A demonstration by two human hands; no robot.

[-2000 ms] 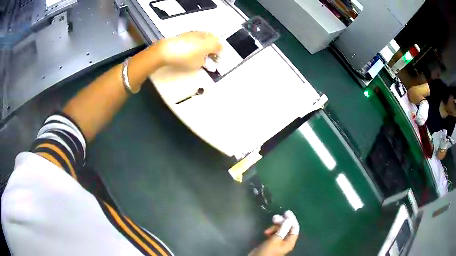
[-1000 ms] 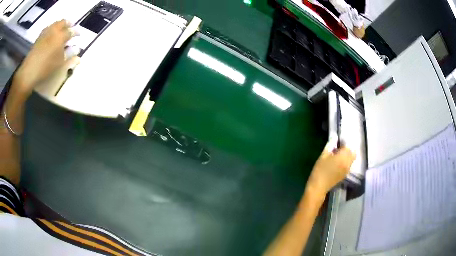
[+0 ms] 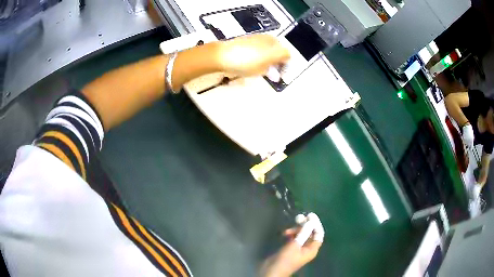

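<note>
My left hand [image 3: 254,58], with white finger cots, reaches across the cream-white plate [image 3: 254,121]. Its fingertips close on the near end of a phone housing [image 3: 313,42], a thin dark outline with a dark patch and camera cut-outs at the far end. The housing extends past the plate's far edge and looks lifted. Another phone frame [image 3: 246,20] lies flat farther back. My right hand [image 3: 300,243], also with white finger cots, is over the green mat at the bottom. Its fingers are curled together; whether they hold something small is unclear.
Yellow tape [image 3: 267,167] is at the plate's near corner, with shiny scraps [image 3: 281,195] beside it. A metal bed [image 3: 59,54] is at left. A fixture [image 3: 428,249] and grey cabinet [image 3: 470,246] stand at lower right. A person [image 3: 476,119] works beyond, near black trays [image 3: 428,162].
The view swung right to the fixture, then back left. My right hand left the fixture and is over the mat again. The housing at my left hand now extends farther past the plate's edge.
</note>
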